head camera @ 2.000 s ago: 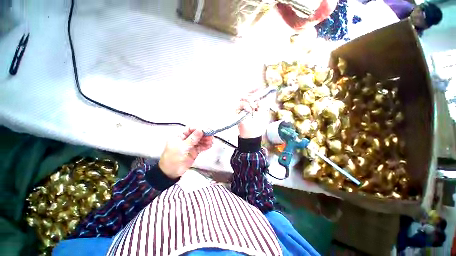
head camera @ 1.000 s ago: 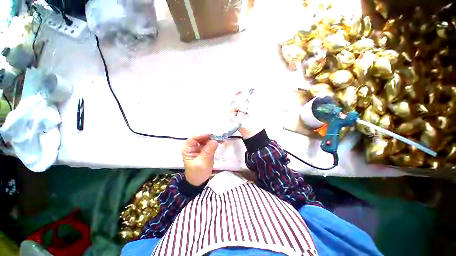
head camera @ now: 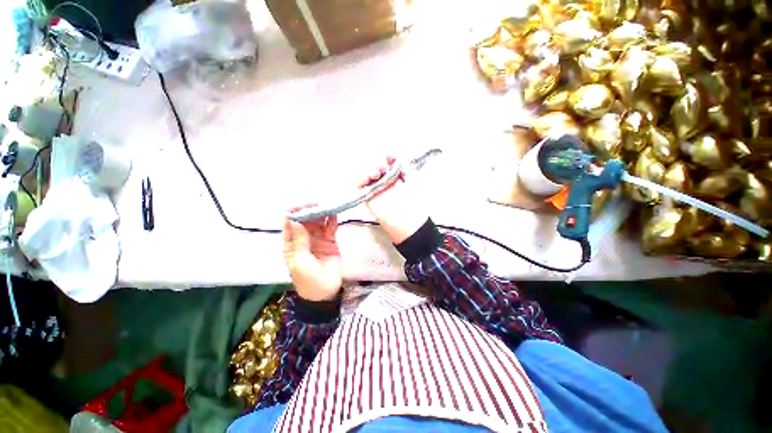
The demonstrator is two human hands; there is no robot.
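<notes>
A long, thin, silver-grey wire bundle (head camera: 339,205) runs between my two hands over the table's front part. My left hand (head camera: 311,254) is under its left end, which lies along the fingertips. My right hand (head camera: 391,199) holds it further right, and its loose right end sticks out beyond the fingers. Both hands are bare, with dark cuffs. The striped apron (head camera: 406,364) covers my lap below the hands.
A teal glue gun (head camera: 577,203) with a long pale stick rests at a white round holder (head camera: 538,168) on the right. Gold pieces (head camera: 592,100) are heaped behind it. A black cord (head camera: 199,169) crosses the table. Slim black snips (head camera: 147,205), crumpled white cloth (head camera: 72,237) and a brown carton (head camera: 351,24) also show.
The view has swung left and lower across the table. My left hand has moved left along the bundle and its fingers are more spread. The bundle now shows longer between the hands.
</notes>
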